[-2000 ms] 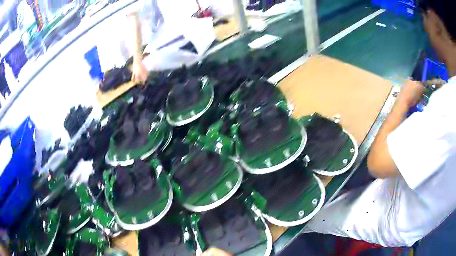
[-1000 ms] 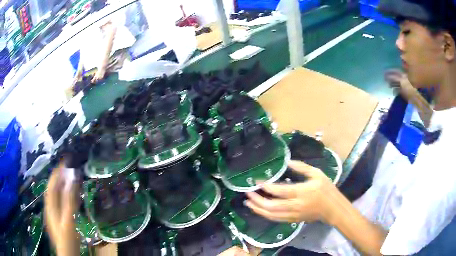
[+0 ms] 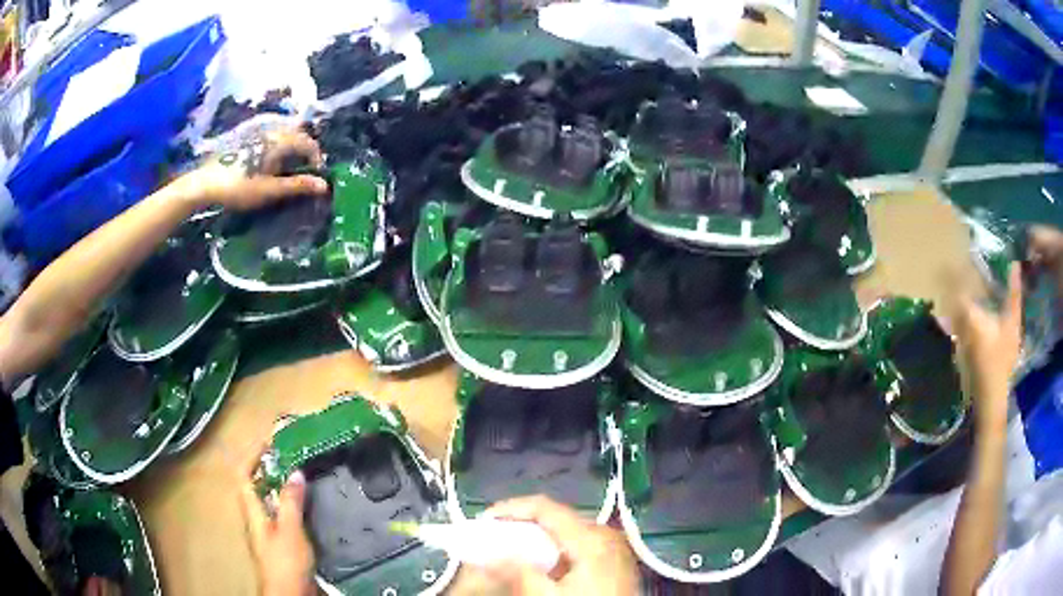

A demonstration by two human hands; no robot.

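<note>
A glossy green car body shell (image 3: pixel 332 431) with a matt black interior tray (image 3: pixel 371 512) lies at the bottom centre-left, its pale rounded rim toward me. My left hand (image 3: pixel 280 538) grips its left side, with a finger over the edge. My right hand (image 3: pixel 583 553) is shut on a white glue bottle (image 3: pixel 495 543). The bottle's thin yellowish nozzle points left, over the black tray. The frame's bottom edge cuts off both hands. Whether the nozzle touches the tray, I cannot tell.
Stacked green shells (image 3: pixel 536 349) stand right of the worked shell, more at left. A black parts heap (image 3: pixel 466 128) lies behind. Another person's hand (image 3: pixel 274 175) reaches onto a left shell; a person's hand (image 3: pixel 991 332) is at right. Blue bins (image 3: pixel 105 128) stand back left.
The view has swung left and down. My left hand, shell and glue bottle now show at the bottom. The right-hand person's hand is away from the stacked shells.
</note>
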